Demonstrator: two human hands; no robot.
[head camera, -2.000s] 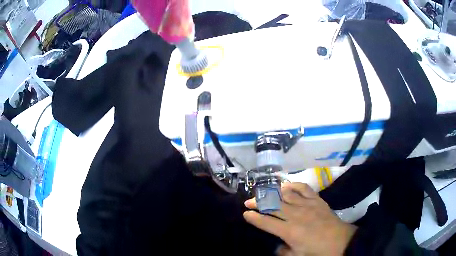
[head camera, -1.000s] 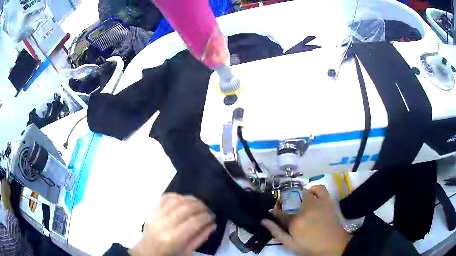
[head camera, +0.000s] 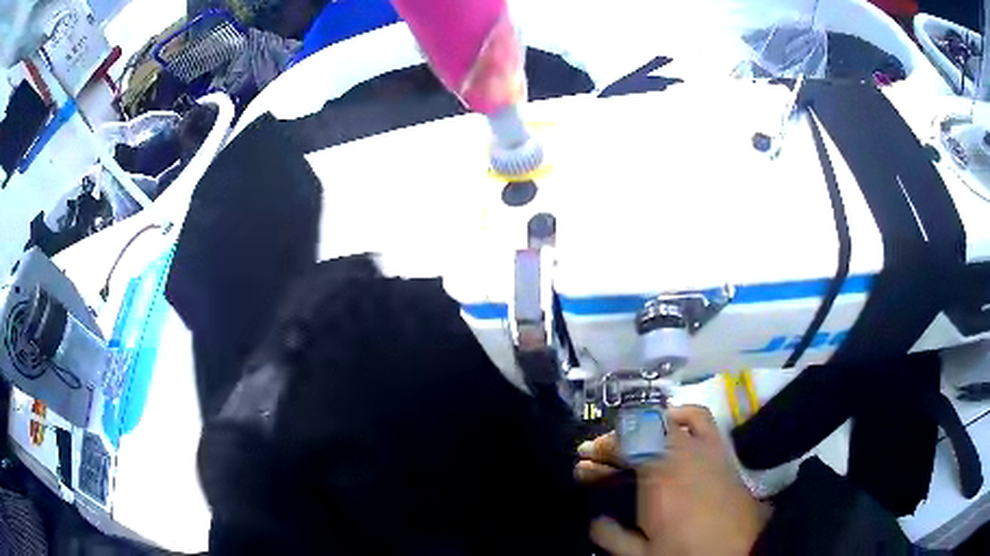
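Observation:
A large black garment body (head camera: 358, 424) lies bunched over the table left of the needle. The white sewing machine head (head camera: 673, 196) with a blue stripe stands in the middle. My right hand (head camera: 689, 483) is at the needle area, with its fingers on the black fabric beside the grey block (head camera: 643, 431). The needle and presser foot are mostly hidden by the fingers and machine parts. My left hand does not show; the black cloth fills the area left of the needle.
A pink thread cone (head camera: 467, 49) stands above the head. Black strips (head camera: 906, 217) drape over the machine's right side. Yellow-handled snips (head camera: 740, 397) lie right of the needle. A grey device (head camera: 54, 337) is at the left edge, and a blue-handled basket (head camera: 201, 49) at the upper left.
The garment has been spread and heaped over the area left of the needle. My left hand, seen one second ago on the cloth, no longer shows. My right hand stays near the needle.

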